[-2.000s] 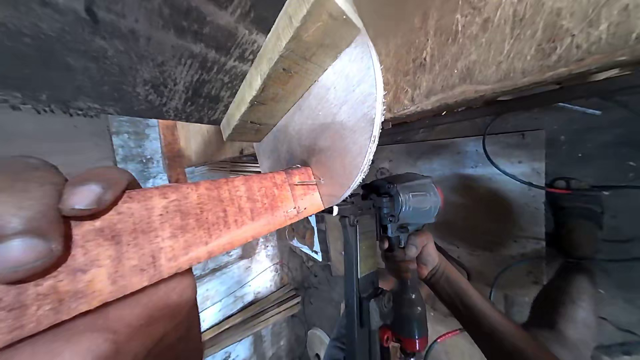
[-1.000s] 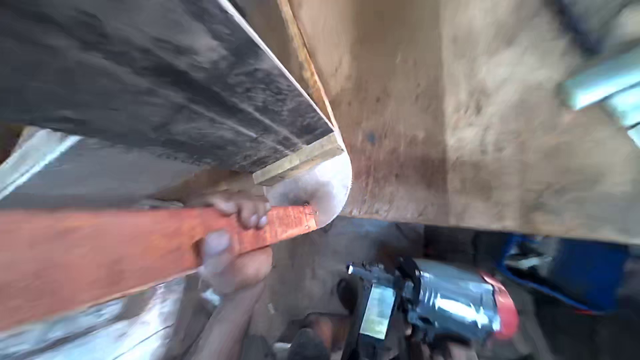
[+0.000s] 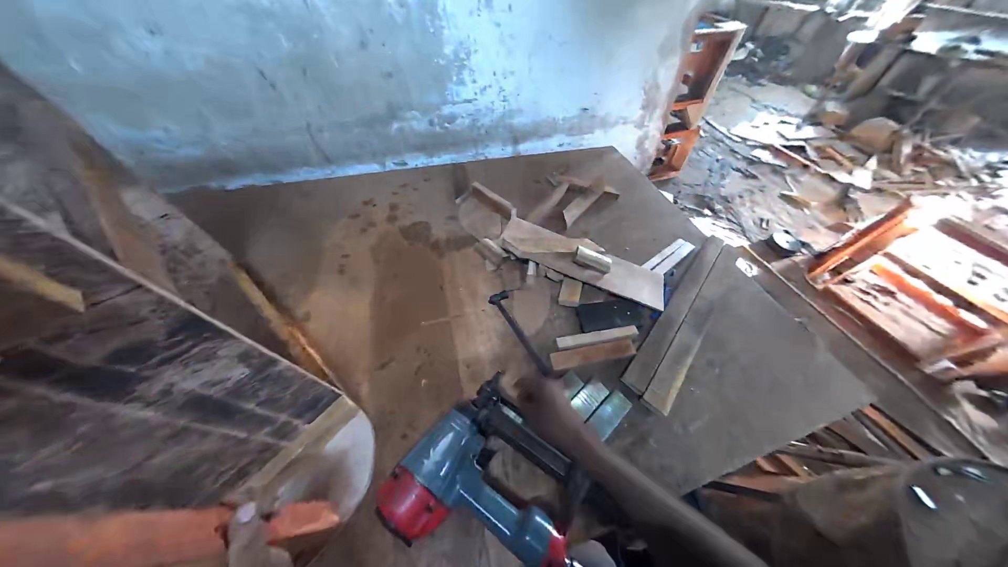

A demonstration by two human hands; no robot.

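Observation:
At the lower left, my left hand (image 3: 253, 539) grips a reddish wooden board (image 3: 118, 537) near its end. The board's end meets a pale rounded panel (image 3: 346, 465), which has a wooden strip (image 3: 303, 445) along it. My right hand (image 3: 545, 400), blurred, reaches over the worktable and is closed around the near end of a slim dark hammer (image 3: 517, 331), its head pointing away. A grey and red pneumatic nail gun (image 3: 465, 480) is just below and left of that hand; whether it rests on the table is unclear.
Wood offcuts (image 3: 583, 256), short blocks (image 3: 594, 354) and two longer planks (image 3: 681, 323) lie on the plywood tabletop (image 3: 409, 291). A large dark panel (image 3: 157, 378) stands at left. Beyond are a bluish wall (image 3: 354, 87), an orange wooden frame (image 3: 913, 291) and scrap on the ground.
Two seconds ago my right hand held the nail gun; now it is off it and on the hammer. The view has swung toward the tabletop. My left hand still holds the reddish board.

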